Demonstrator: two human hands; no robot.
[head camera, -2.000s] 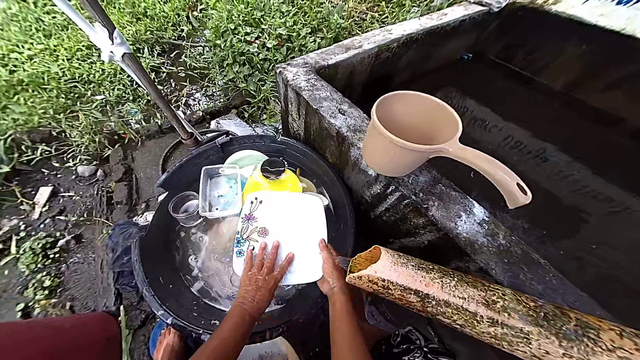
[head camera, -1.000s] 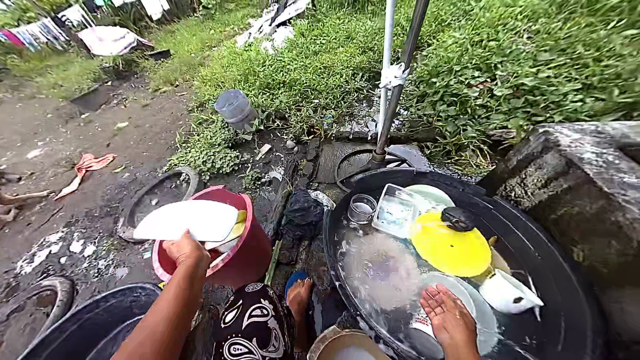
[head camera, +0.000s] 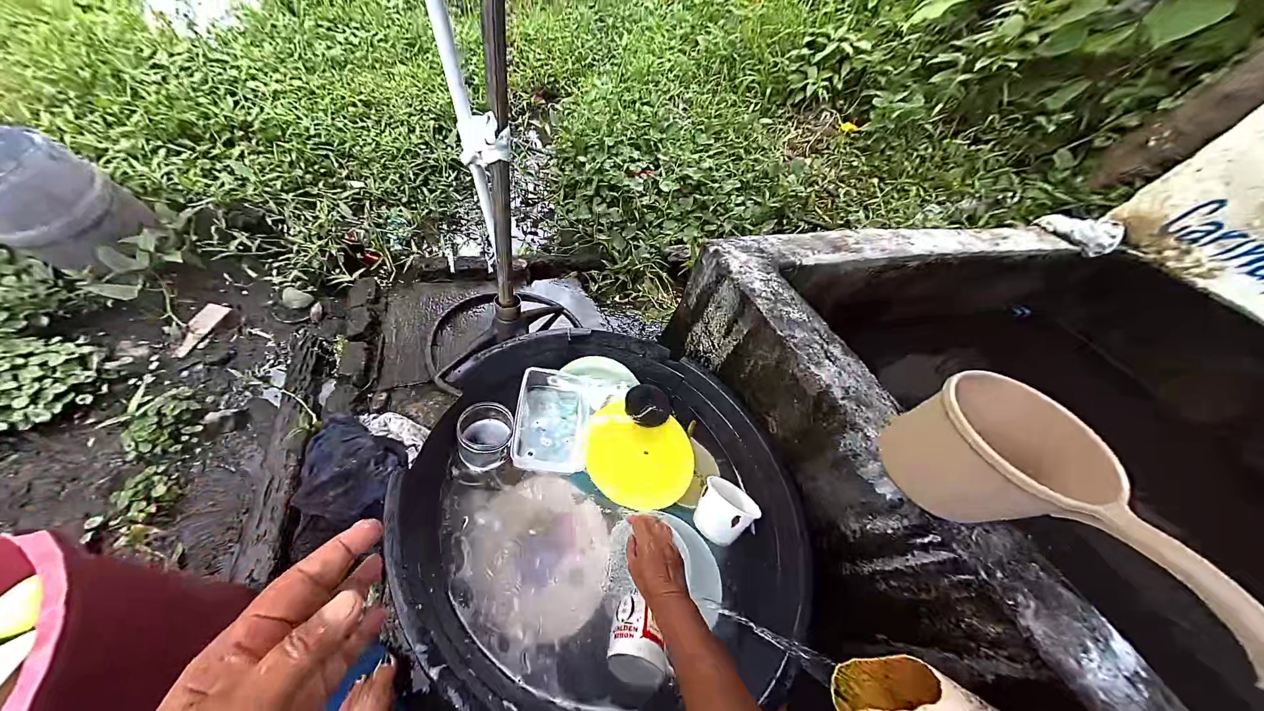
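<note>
My left hand (head camera: 296, 632), fingers spread and with nothing in it, is at the lower left between the pink bucket (head camera: 138, 622) and the black tub (head camera: 425, 592). In the tub, my right hand (head camera: 660, 565) reaches to a pale plate (head camera: 699, 568) and a printed white cup or can (head camera: 635, 642) in the water; its fingertips are partly hidden, so its hold is unclear. Around it lie a yellow lid (head camera: 637, 459) with a black knob, a white mug (head camera: 727, 511), a clear rectangular container (head camera: 550, 420) and a clear round jar (head camera: 485, 435). A round pale plate (head camera: 538, 558) lies underwater.
A beige dipper (head camera: 1007, 449) is above the concrete basin's wall (head camera: 790, 346) at the right. Water runs from a bamboo spout (head camera: 889, 683) into the tub. A metal pole (head camera: 502, 197) stands behind the tub. Dark cloth (head camera: 351, 469) lies on the ground beside it.
Two seconds ago both hands were on a flowered white board or tray in the tub; one second ago my left hand held a white piece over the pink bucket. Now that hand is empty, nearer the tub.
</note>
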